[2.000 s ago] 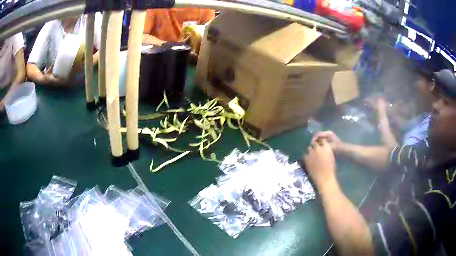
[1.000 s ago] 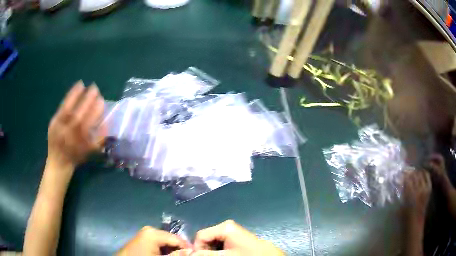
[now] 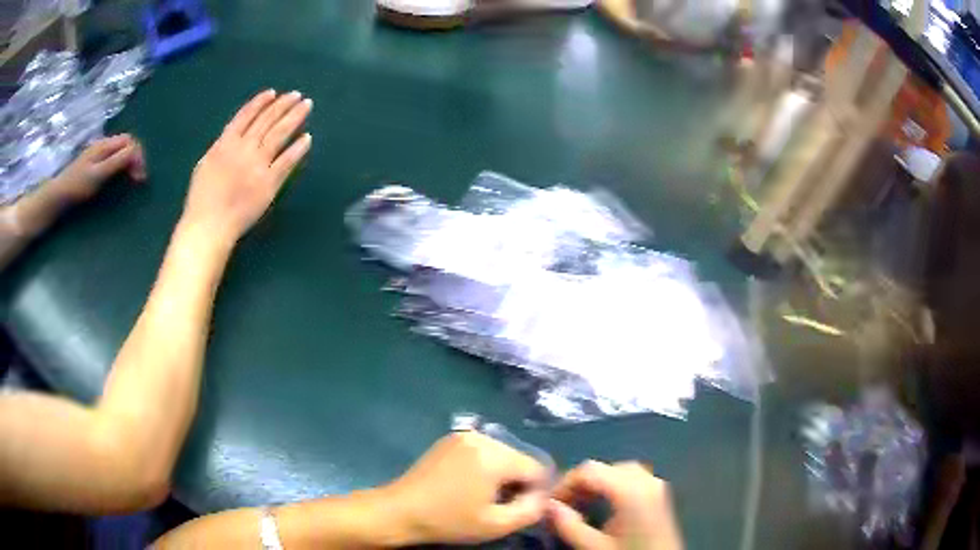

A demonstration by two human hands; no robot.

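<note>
My left hand (image 3: 473, 489), with a pale band at the wrist, is at the bottom centre. My right hand (image 3: 621, 507) is beside it, cut off by the lower edge. Their fingertips meet and pinch the edge of a small clear bag (image 3: 496, 431). Part of the bag sticks out above my left hand; its contents are blurred and cannot be made out. A large pile of overlapping clear bags (image 3: 613, 312) lies just beyond my hands, glaring white, with darker bags along its left side.
A neighbour's arm and open hand (image 3: 242, 177) reach in at left. Another hand (image 3: 102, 167) is by a bag heap (image 3: 48, 118) at far left, near a blue holder (image 3: 177, 29). At right are blurred wooden legs (image 3: 822, 140), yellow-green strips (image 3: 811, 323) and a smaller bag heap (image 3: 868, 462).
The view has turned left, so the pile and my hands appear further right. My hands still pinch the bag. The neighbour's hand has moved away from the pile's left edge.
</note>
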